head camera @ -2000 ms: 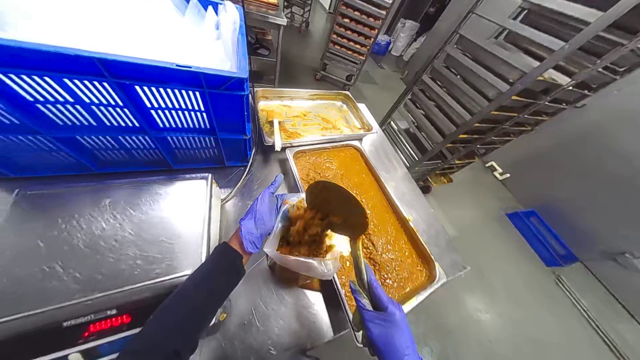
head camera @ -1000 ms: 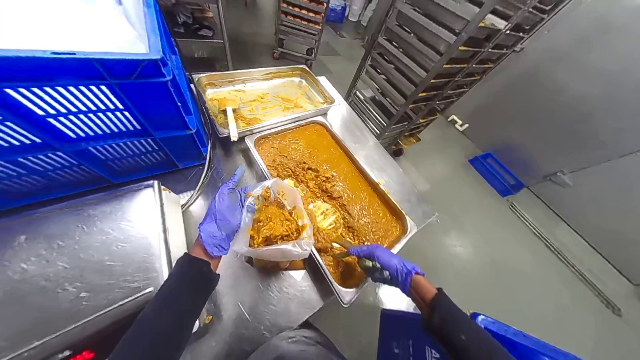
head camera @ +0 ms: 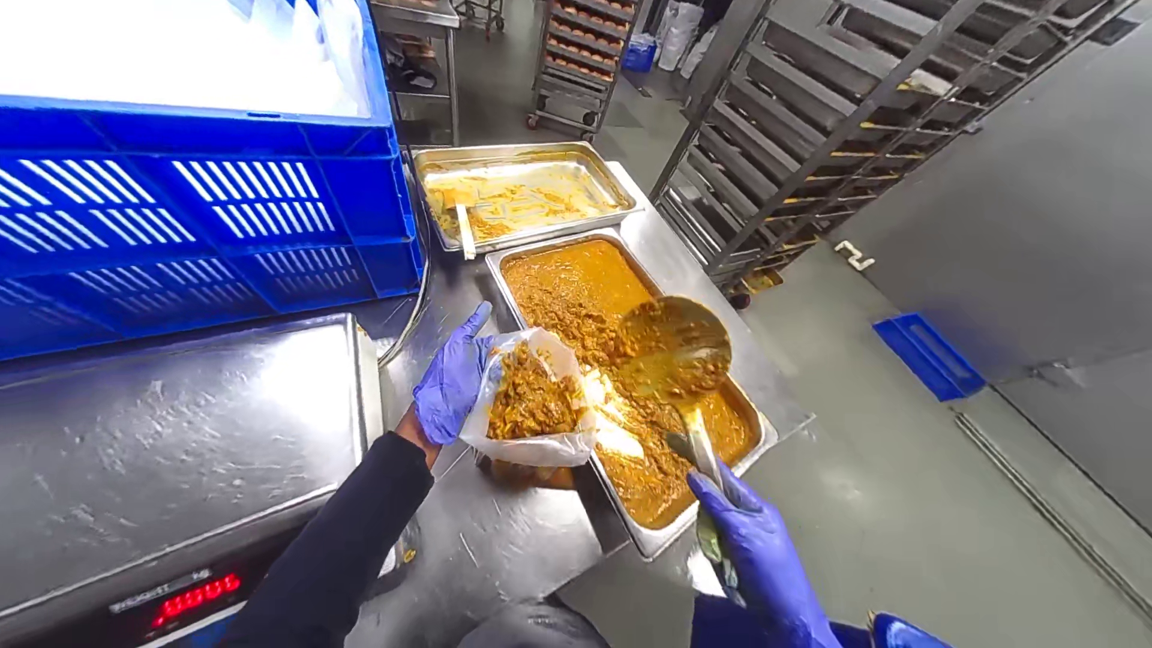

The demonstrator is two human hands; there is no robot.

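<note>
My left hand [head camera: 453, 376], in a purple glove, holds a clear plastic bag [head camera: 531, 450] filled with a chunky brown-orange stew. My gloved right hand [head camera: 751, 540] is closed on the handle of a large round metal ladle [head camera: 677, 349], whose sauce-coated bowl is over the right side of a deep steel pan [head camera: 765, 436]. Stew [head camera: 576, 279] fills much of that pan, thicker near the middle. The bag is at the pan's left edge. Behind stands a second steel pan [head camera: 531, 155], smeared with sauce, with a white-handled utensil [head camera: 465, 229] resting in it.
A digital scale [head camera: 180, 450] with a lit red display lies at the left, below a blue plastic crate [head camera: 261, 139] holding clear bags. Beyond the steel table [head camera: 504, 526] stand a tray rack [head camera: 765, 135] and a smaller rack [head camera: 585, 54]. A blue crate [head camera: 929, 355] lies on the floor.
The ladle was tipped at the bag's mouth, then down in the stew, and is now raised over the pan's right side. My left hand has kept hold of the bag.
</note>
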